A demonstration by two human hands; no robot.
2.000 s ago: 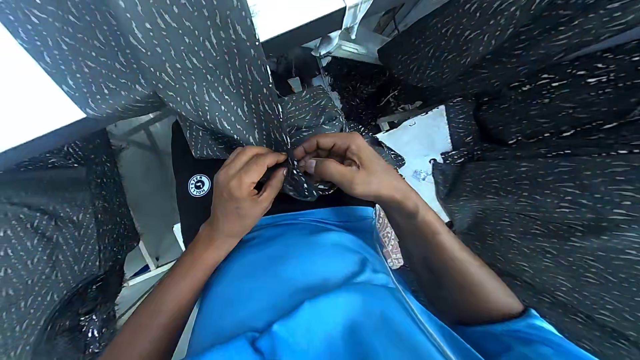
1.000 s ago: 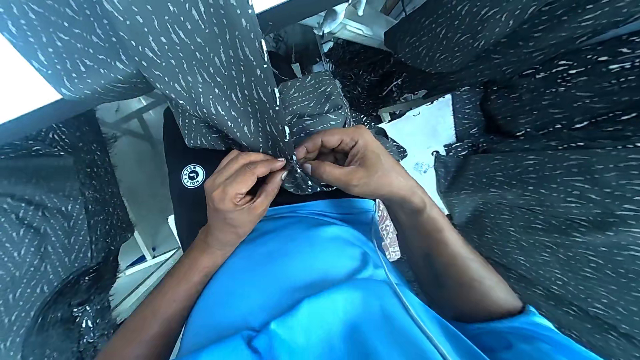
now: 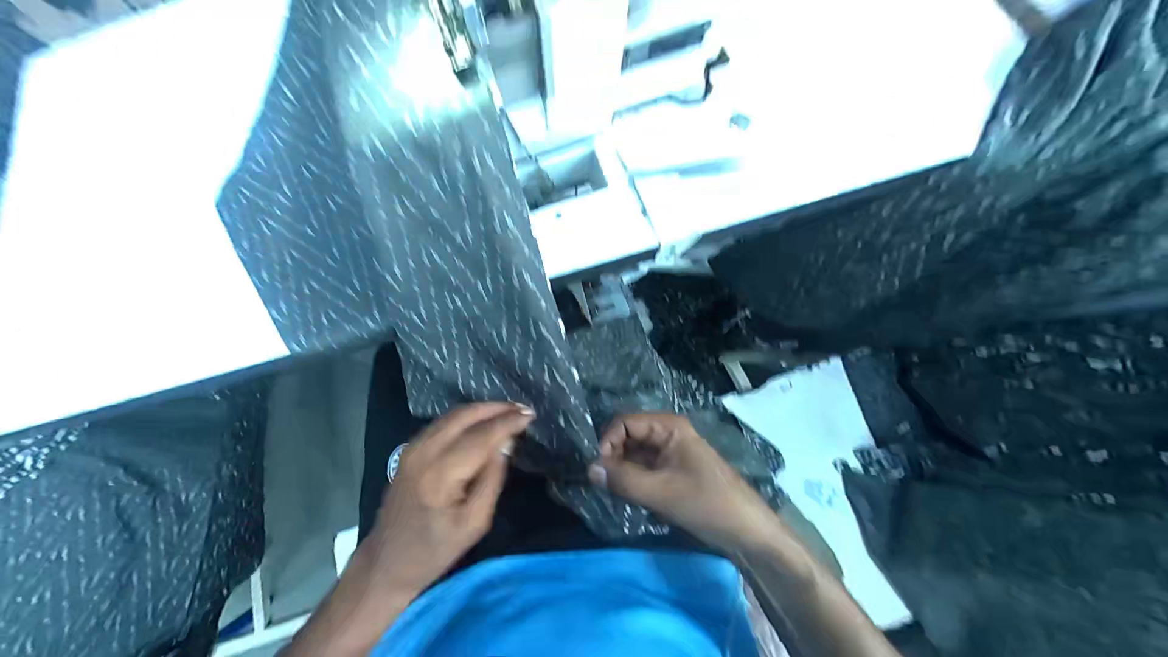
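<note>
A dark grey fabric with white flecks runs from a sewing machine's needle area down over the table edge to my lap. My right hand pinches the fabric's right edge between thumb and fingertips. Beside the cloth's lower left part is my left hand, its thumb and index fingertips close together; whether they grip the cloth is blurred.
The bright white sewing table crosses the upper view, with the machine bed right of the cloth. More flecked fabric hangs at the right, and some at the lower left. A white piece lies among the right-hand cloth.
The view has tilted up, bringing the table and sewing machine into sight. My hands, close together on the cloth before, are now apart, with the left one off to the left.
</note>
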